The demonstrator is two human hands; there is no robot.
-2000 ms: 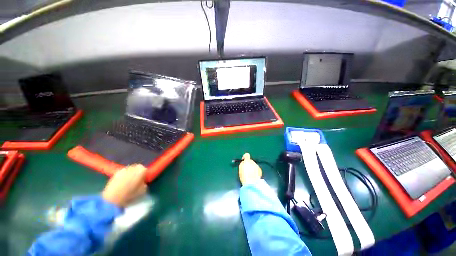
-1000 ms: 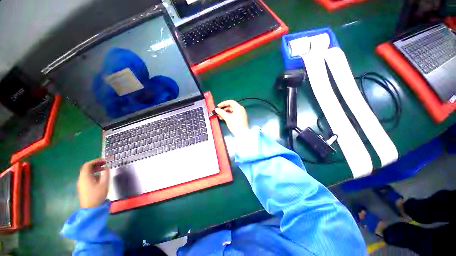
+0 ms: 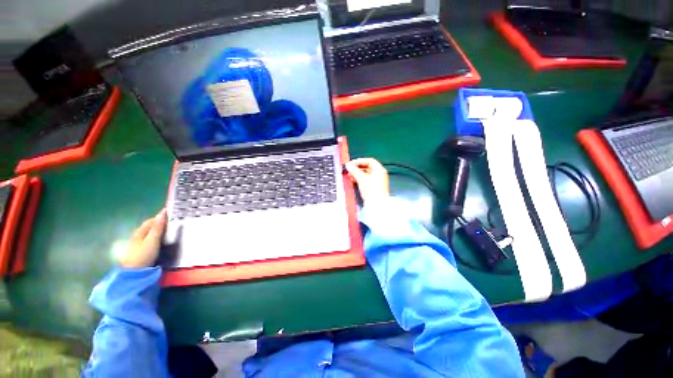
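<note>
An open silver-grey laptop (image 3: pixel 258 240) with black keys lies on an orange-red tray (image 3: pixel 295 270) in front of me. Its screen (image 3: pixel 243 88) shows a blue swirl and a small pale window. My left hand (image 3: pixel 144 240) rests against the laptop's left edge, with no object seen in it. My right hand (image 3: pixel 369 179) is at the laptop's right side, fingertips pinched on the end of a thin black cable (image 3: pixel 409 171) at the edge. The plug is mostly hidden by the fingers.
A black scanner (image 3: pixel 460 177), a small black box (image 3: pixel 483 245), a blue box (image 3: pixel 472 102) with white strips (image 3: pixel 520 214) and a coiled cable (image 3: pixel 587 199) lie at right. Other laptops on trays stand behind (image 3: pixel 384 59), at left (image 3: pixel 55 122) and at right (image 3: pixel 642 151).
A silver laptop now lies before me, where green bench showed two seconds ago. Since one second ago, my left hand has shifted off the palm rest's corner to its edge; my right hand stays at the right side.
</note>
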